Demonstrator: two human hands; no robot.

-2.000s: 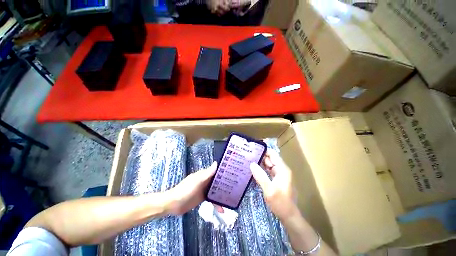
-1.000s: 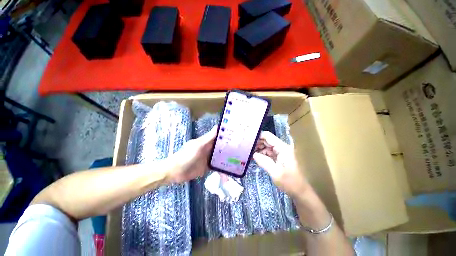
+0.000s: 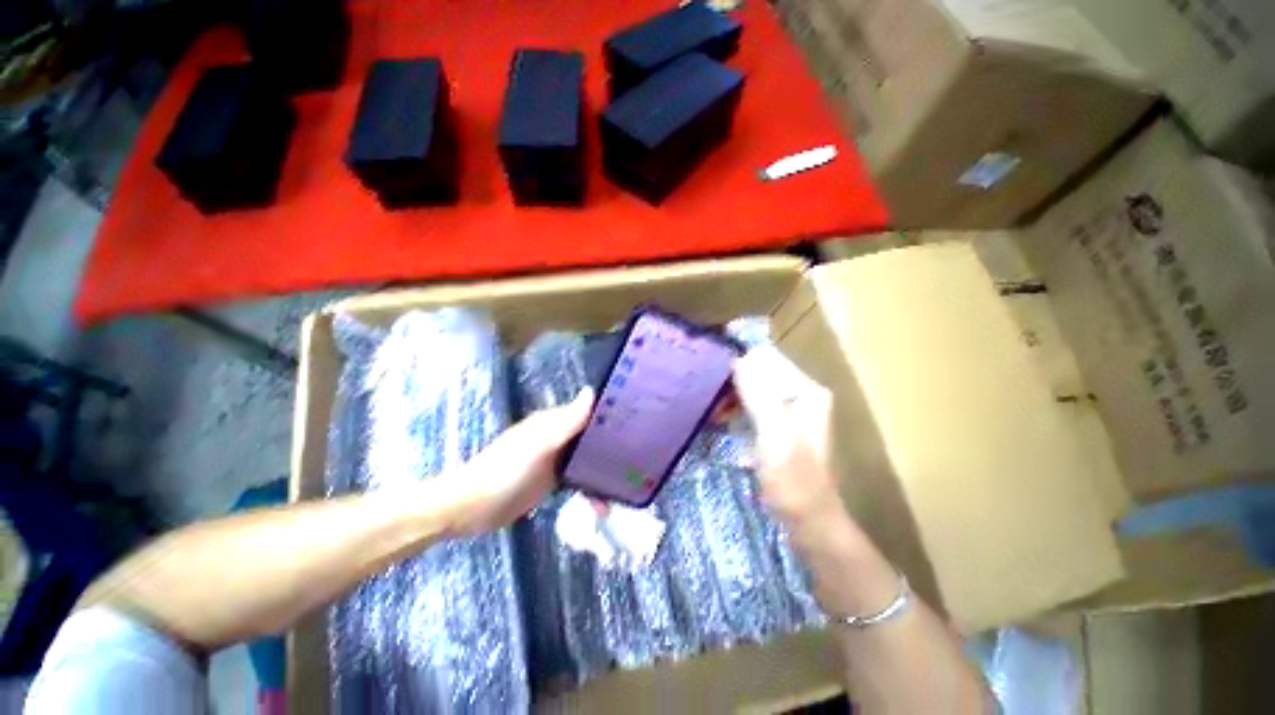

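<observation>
A smartphone [image 3: 650, 408] with a lit pinkish screen is held tilted over the open carton [image 3: 559, 291]. My left hand [image 3: 520, 461] holds it along its lower left edge. My right hand [image 3: 786, 426] is at its upper right side, fingers bent by the edge; whether they grip it is hard to see. Bubble-wrapped bundles [image 3: 427, 531] fill the carton below. A crumpled white lump [image 3: 611, 534] lies on the wrap just under the phone.
Several black blocks [image 3: 543, 126] stand on the red table [image 3: 462, 252] beyond the carton, with a small white stick [image 3: 800, 164] at its right. The carton's flap [image 3: 965, 433] spreads right. Large printed cartons [image 3: 965, 126] stand at the right.
The view has shifted and blurred slightly. The phone is tilted more to the right than a second ago, and my right hand has moved up to its upper right edge.
</observation>
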